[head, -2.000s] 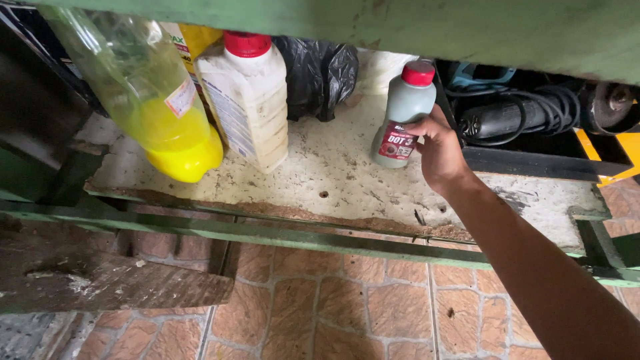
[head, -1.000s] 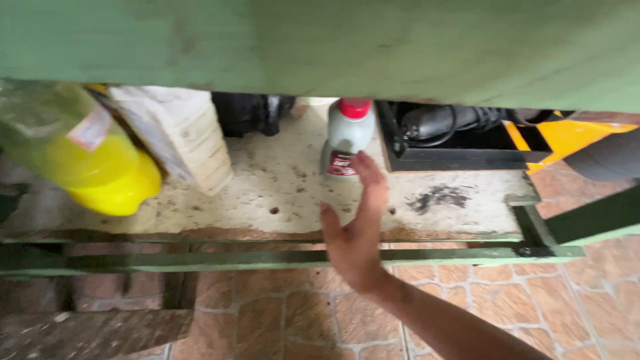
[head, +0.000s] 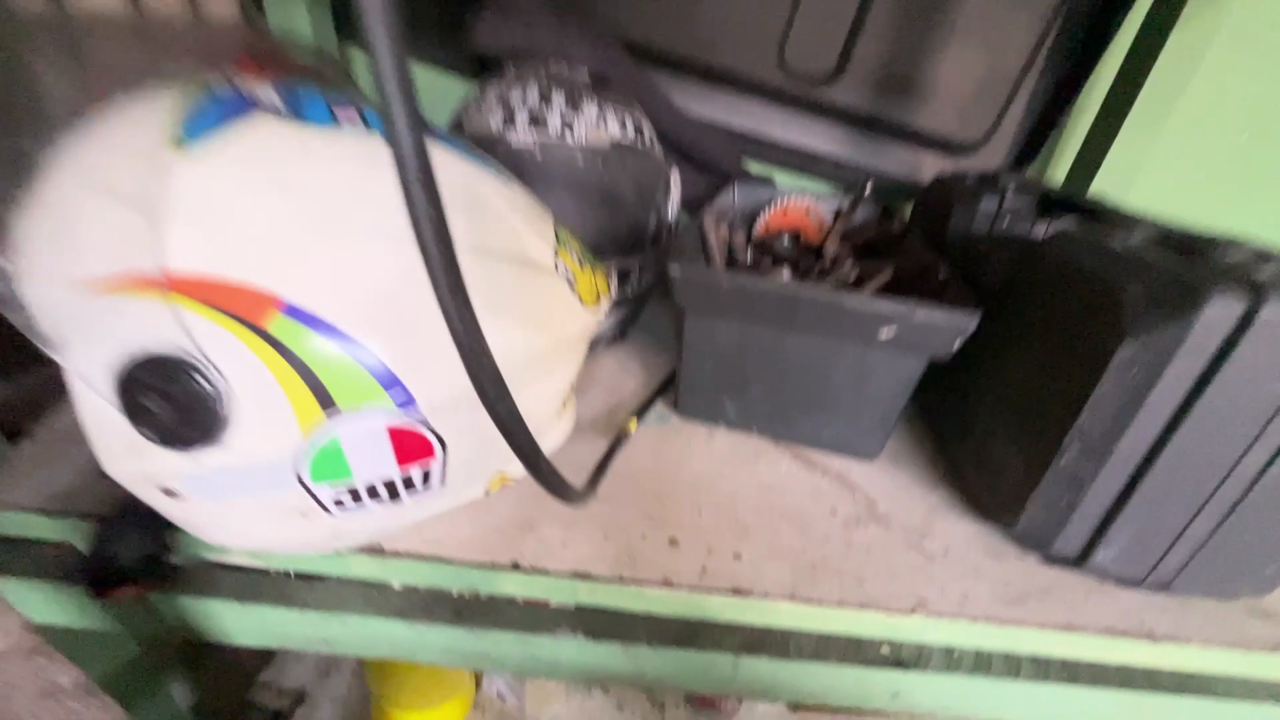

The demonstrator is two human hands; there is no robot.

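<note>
Neither of my hands shows in the head view, so what they hold cannot be seen. A white motorcycle helmet (head: 240, 250) with a rainbow stripe lies at the left on a green-edged shelf (head: 700, 520). Behind it is a second, black helmet (head: 585, 165) with a white pattern. A grey plastic bin (head: 790, 355) holds dark metal parts and an orange toothed disc (head: 792, 218). To its right a black plastic case (head: 1150, 400) stands on the shelf. The picture is blurred.
A black hose or thick cable (head: 440, 260) hangs in a loop before the white helmet. Green rails (head: 640, 630) run along the shelf's front. Below them a yellow object (head: 420, 690) shows in part.
The view has swung to a shelf with helmets. My hand, at the grey bottle with the red cap two seconds ago and open beside it one second ago, is out of view.
</note>
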